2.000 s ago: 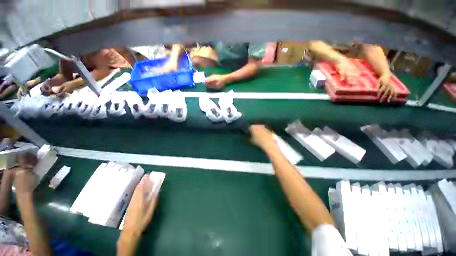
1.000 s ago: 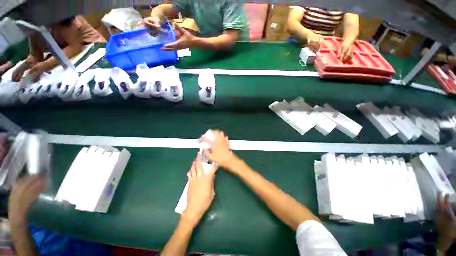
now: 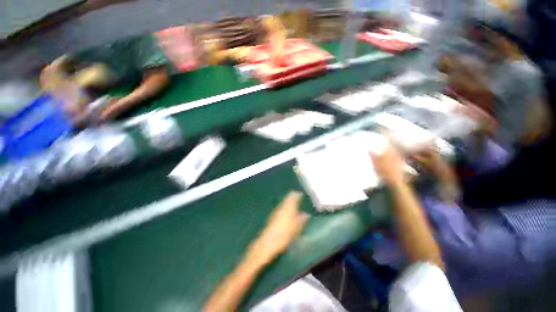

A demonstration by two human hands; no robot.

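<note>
The frame is blurred. A row of white retail boxes (image 3: 335, 173) stands on the green worktop right of the middle. My right hand (image 3: 388, 159) is at the right end of this row, its fingers over or against the boxes; blur hides whether it grips one. My left hand (image 3: 283, 222) is over the worktop, left of and nearer than the row. It looks empty, with its fingers apart. One white box (image 3: 198, 161) lies alone on the dark green belt.
Wrapped pouches (image 3: 73, 155) line the belt at left, near a blue bin (image 3: 36, 125). More white boxes (image 3: 289, 125) lie farther along the belt. Red trays (image 3: 289, 61) stand across the line. White boxes (image 3: 52, 283) stand at near left. A person (image 3: 518, 91) is at right.
The view has swung right. My hands have parted from the box they held together; my right hand is now at the right-hand row. A lone box now lies on the belt.
</note>
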